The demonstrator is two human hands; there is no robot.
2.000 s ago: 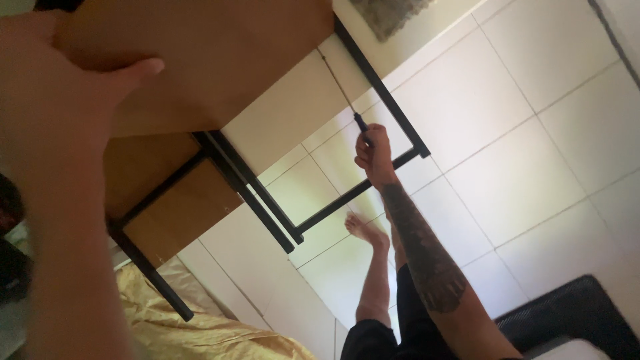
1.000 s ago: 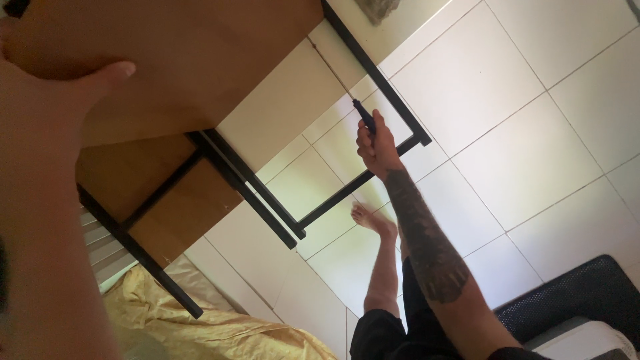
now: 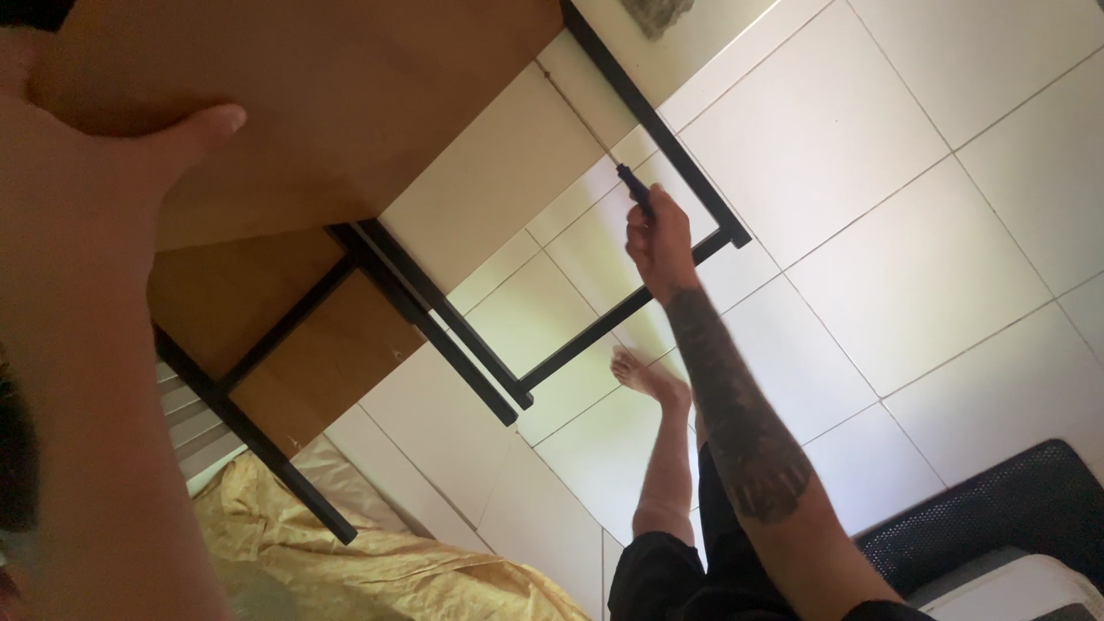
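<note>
My right hand [image 3: 662, 237] is closed around the dark handle of a long-shafted screwdriver [image 3: 636, 188]. The thin shaft runs up and left, and its tip meets the edge of a brown wooden board [image 3: 345, 95], where contact is hard to make out. At the far left, my left hand [image 3: 103, 155] lies against the board's face with the thumb spread; its other fingers are hidden or out of frame. Black metal legs joined by a crossbar [image 3: 586, 341] extend from the board, and the right forearm passes over that crossbar.
A second black frame [image 3: 285, 474] with a brown panel [image 3: 328, 371] stands at lower left, above yellow cloth [image 3: 371, 561]. My bare foot [image 3: 638, 373] rests on the white tiled floor [image 3: 966, 250]. A black mesh chair part [image 3: 992, 500] is at lower right.
</note>
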